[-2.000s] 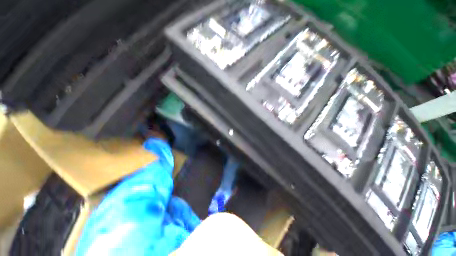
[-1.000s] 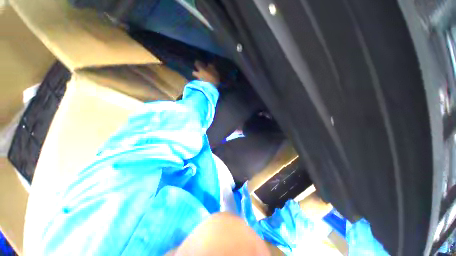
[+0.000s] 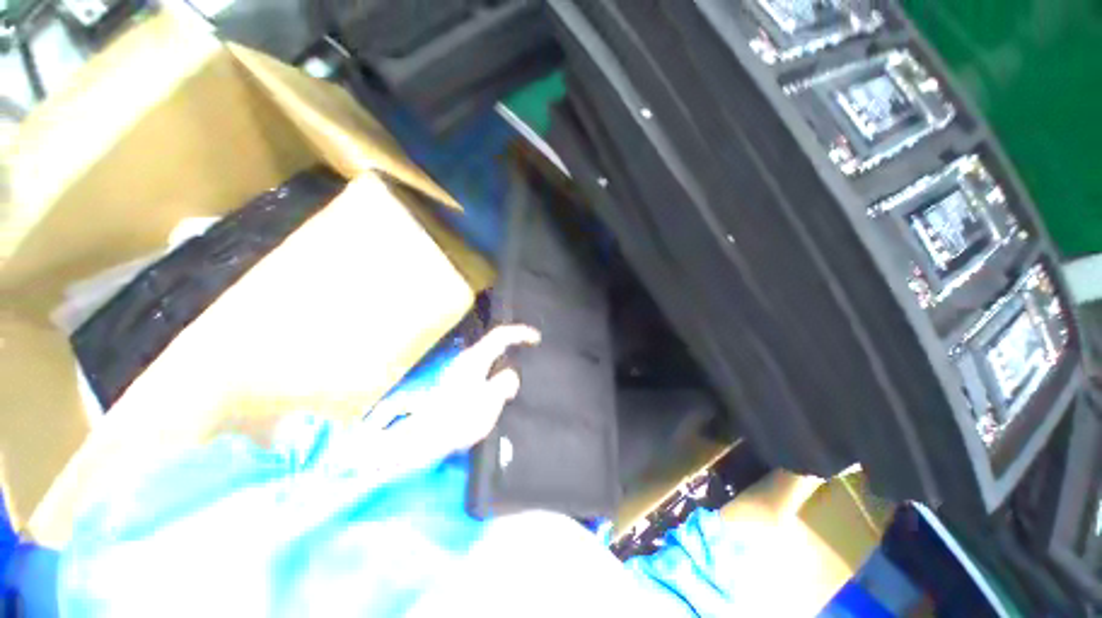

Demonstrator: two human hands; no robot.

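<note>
My left hand (image 3: 465, 392) reaches in from the lower left in a pale blue sleeve. Its fingers are at the left edge of a long dark grey foam tray (image 3: 556, 350) and appear to grip it. The tray stands steeply in the gap beside the carton; its pockets show no phones. My right hand is not visible; blue sleeve cloth shows at the bottom centre. The picture is blurred and overexposed around the left hand.
An open cardboard carton (image 3: 284, 338) with black contents is at the left. A thick black tray stack (image 3: 773, 254) slants down the right, its top pockets holding silvery phone units (image 3: 955, 229). Green surface (image 3: 1027, 109) lies beyond. More cardboard (image 3: 786, 519) is at the lower right.
The view has shifted, bringing the tray stack's top and more of the carton into sight. My left hand, earlier deep in the gap, is now nearer, at the long grey tray's edge.
</note>
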